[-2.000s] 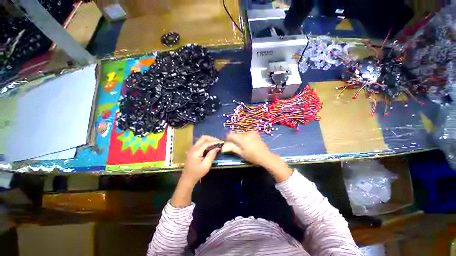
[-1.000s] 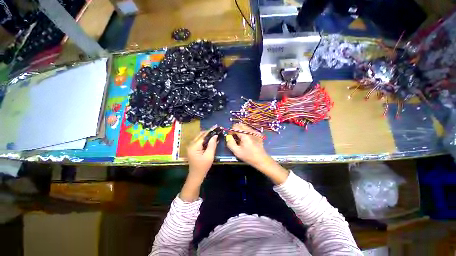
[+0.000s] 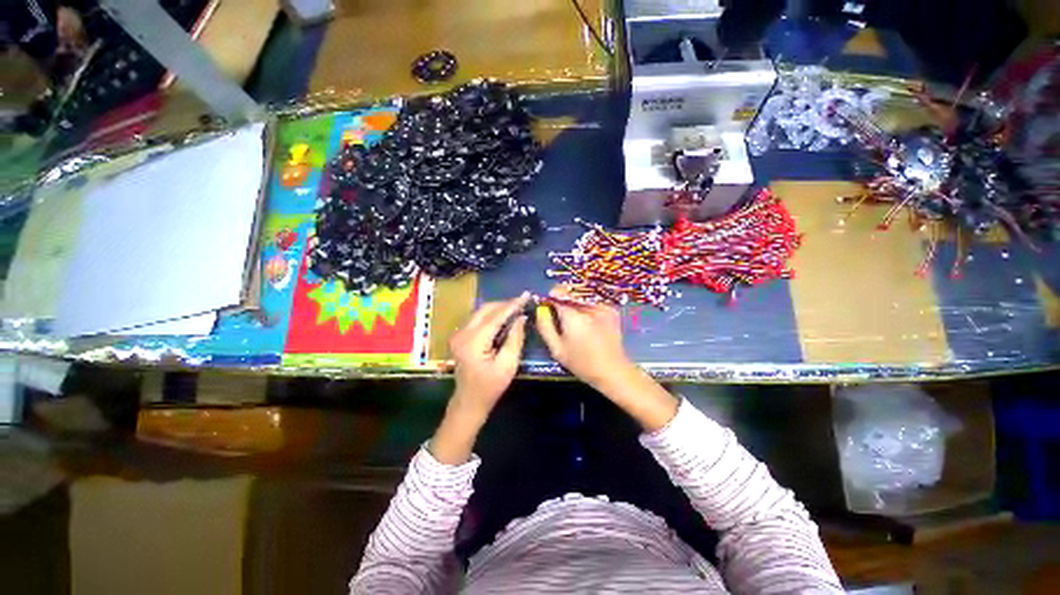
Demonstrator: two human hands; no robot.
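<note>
My left hand (image 3: pixel 488 346) is shut on a small black round piece (image 3: pixel 505 335), mostly hidden by the fingers. My right hand (image 3: pixel 579 337) is beside it, its fingertips meeting the left ones at the piece, with a yellow patch on a fingertip. Whether it grips a wire too is hidden. A large heap of black round pieces (image 3: pixel 424 186) lies left of the hands. A fanned bundle of red and black lead wires (image 3: pixel 730 242) lies just beyond and right of my right hand.
A grey-white machine (image 3: pixel 686 140) stands behind the wires. Clear plastic parts (image 3: pixel 814 110) and tangled wired pieces (image 3: pixel 930 174) lie at right. White sheets (image 3: pixel 174 233) lie at left, a coloured sheet (image 3: pixel 279 279) under the heap. A single black disc (image 3: pixel 434 66) lies behind. Cartons (image 3: pixel 163 523) are below the bench.
The view has shifted, so bench things appear further right. The red wire that trailed from my fingers a second ago no longer shows there. Both hands remain together at the black piece.
</note>
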